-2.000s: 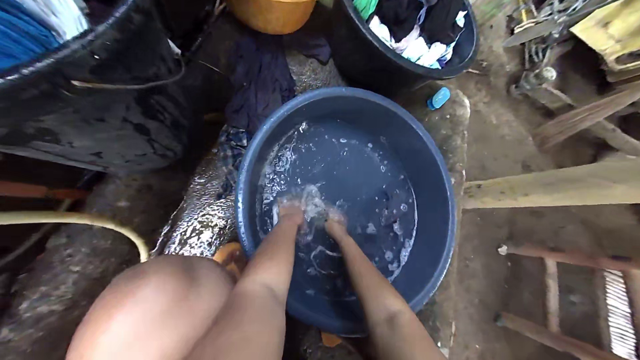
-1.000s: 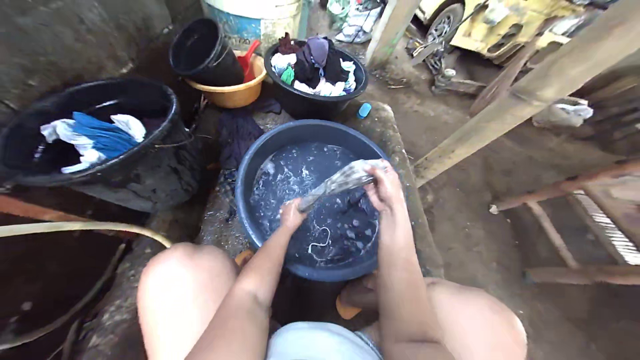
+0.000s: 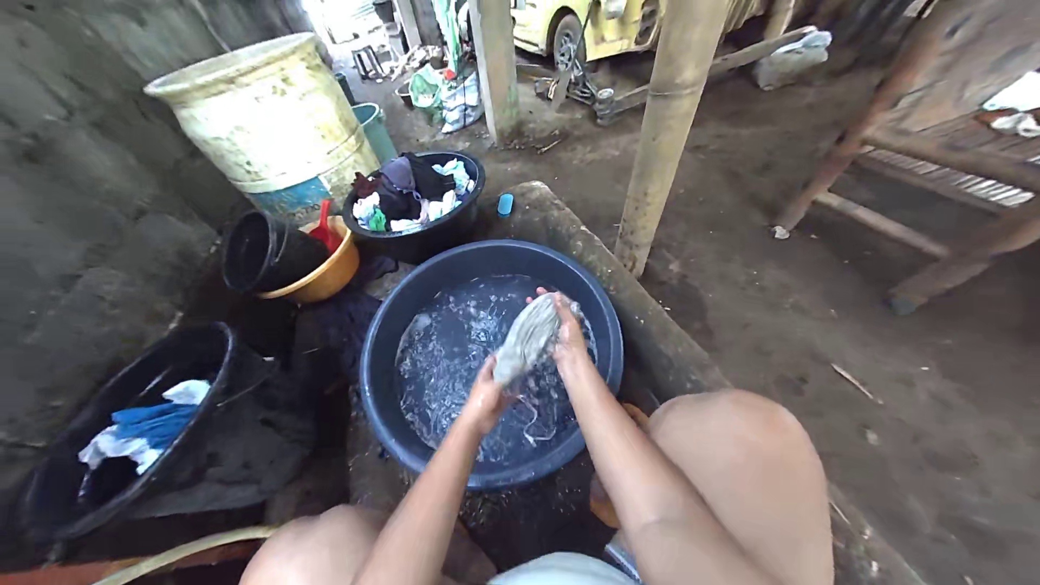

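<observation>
A large dark blue plastic basin (image 3: 375, 406) holds sudsy water between my knees. Above the water, a wet grey cloth (image 3: 526, 340) is bunched between my two hands. My left hand (image 3: 486, 398) grips its lower left end, while my right hand (image 3: 566, 325) holds the upper right end, with some fingers showing behind it. A thin pale string (image 3: 532, 422) hangs or floats just below the cloth, near the basin's right side; whether it belongs to the cloth I cannot tell.
Black tub (image 3: 479, 195) of mixed clothes behind; orange basin (image 3: 337, 272) with black bucket (image 3: 272, 252) and red dipper beside it. Black tub (image 3: 219, 382) with blue and white cloths at left. Blue brush or soap piece (image 3: 505, 204) on the concrete ledge (image 3: 650, 317). Bamboo post (image 3: 670, 122) at right.
My hands were down in the water two seconds ago, then came up with the cloth stretched between them. Now the cloth is bunched more compactly. The view has tilted up.
</observation>
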